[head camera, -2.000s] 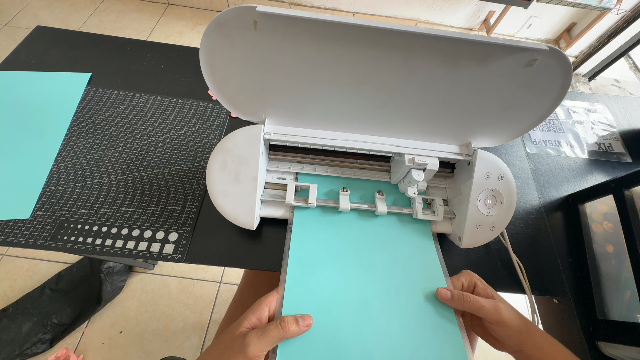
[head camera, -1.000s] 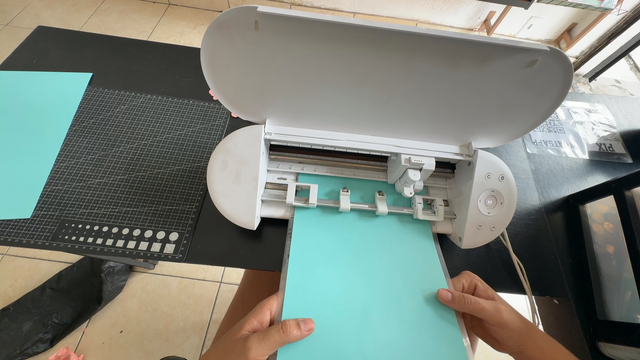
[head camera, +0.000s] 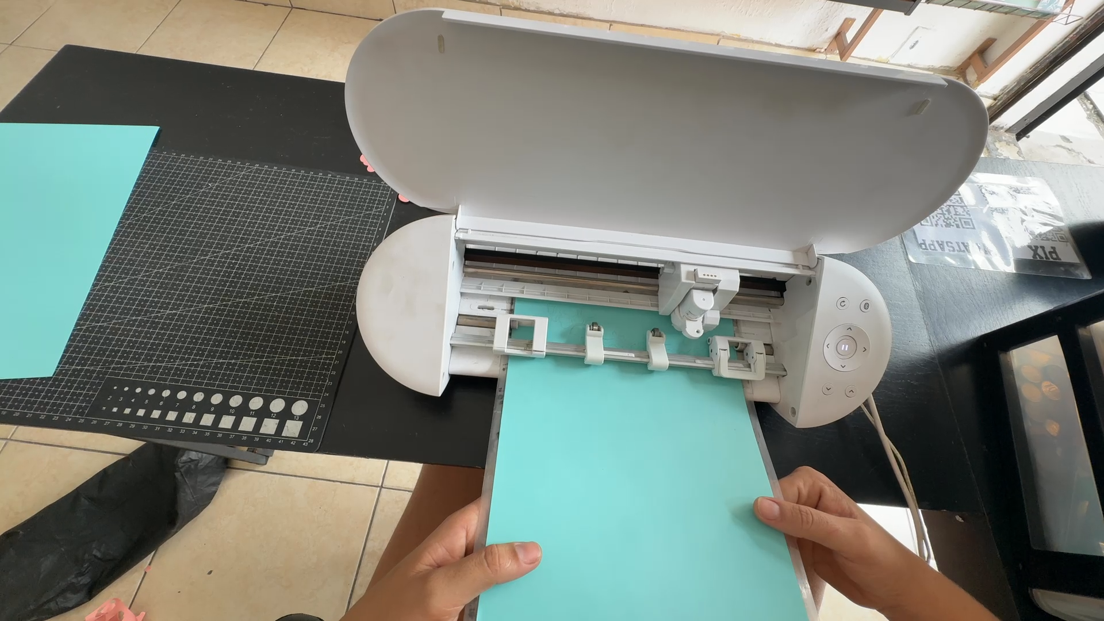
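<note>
A white electronic cutting machine (head camera: 841, 345) stands on the black table with its lid (head camera: 673, 129) raised. A turquoise sheet (head camera: 634, 483) on a cutting mat with thin grey edges (head camera: 493, 483) runs under the machine's roller bar (head camera: 630, 354). The white tool carriage (head camera: 697, 297) sits right of the middle, above the sheet's far end. My left hand (head camera: 457, 561) grips the left edge, thumb on top. On the right edge my right hand (head camera: 837, 535) holds the sheet and mat the same way. The fingers beneath are partly hidden.
A black gridded cutting mat (head camera: 233, 259) lies at the left, partly under another turquoise sheet (head camera: 69, 241). Cables (head camera: 897, 474) hang at the machine's right. A printed clear plastic sheet (head camera: 996, 228) and a black-framed case (head camera: 1048, 431) are at the far right. A black bag (head camera: 112, 509) is on the tiled floor.
The tool carriage has shifted slightly left since the earliest frame. Both hands keep about the same hold on the sheet and mat.
</note>
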